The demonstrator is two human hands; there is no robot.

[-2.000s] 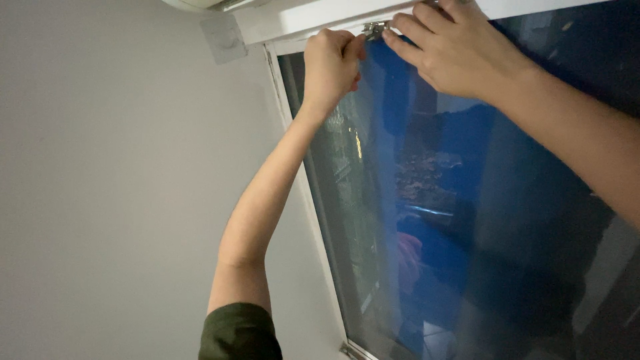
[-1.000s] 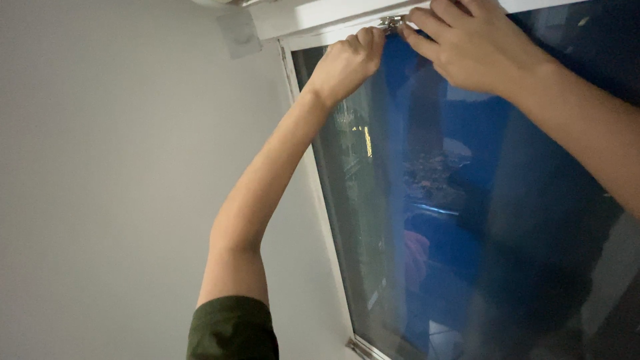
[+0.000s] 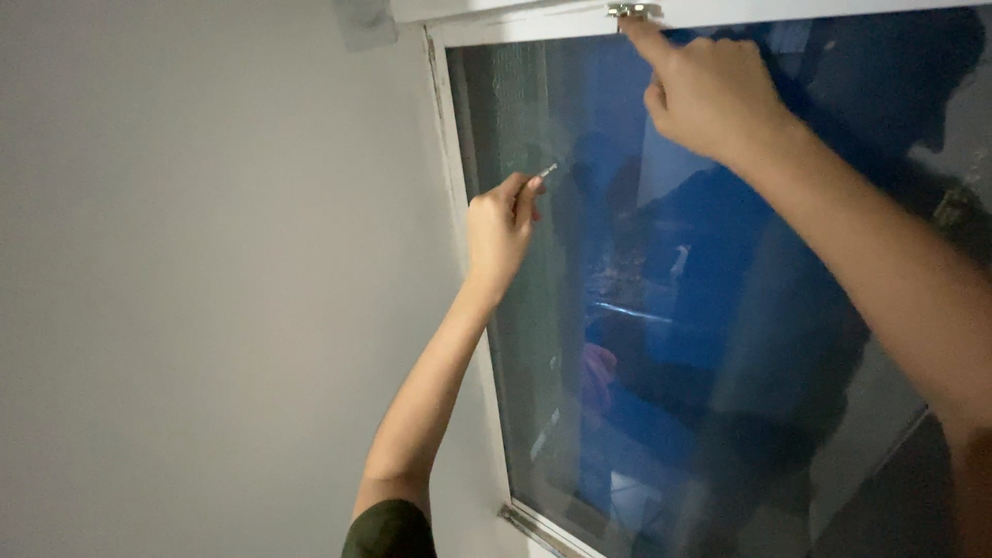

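A small metal fitting [image 3: 632, 11] sits on the upper rail of a white window frame [image 3: 527, 23]. My right hand [image 3: 713, 97] reaches up from the right, its index fingertip touching the underside of the fitting while the other fingers are curled. Lower and to the left, my left hand [image 3: 500, 225] pinches a small, thin metallic piece [image 3: 549, 170] between thumb and fingers, in front of the dark window glass [image 3: 697, 310]. What exactly this piece is, I cannot tell.
A plain wall [image 3: 217, 271] fills the left side. A grey patch of tape [image 3: 366, 23] is stuck near the frame's upper left corner. Blue reflections show in the glass. At the bottom, a metal piece [image 3: 535, 529] lies along the lower frame corner.
My left hand has come down from the fitting with the small metallic piece in its fingers. My right hand has stayed at the fitting, now with the index finger extended.
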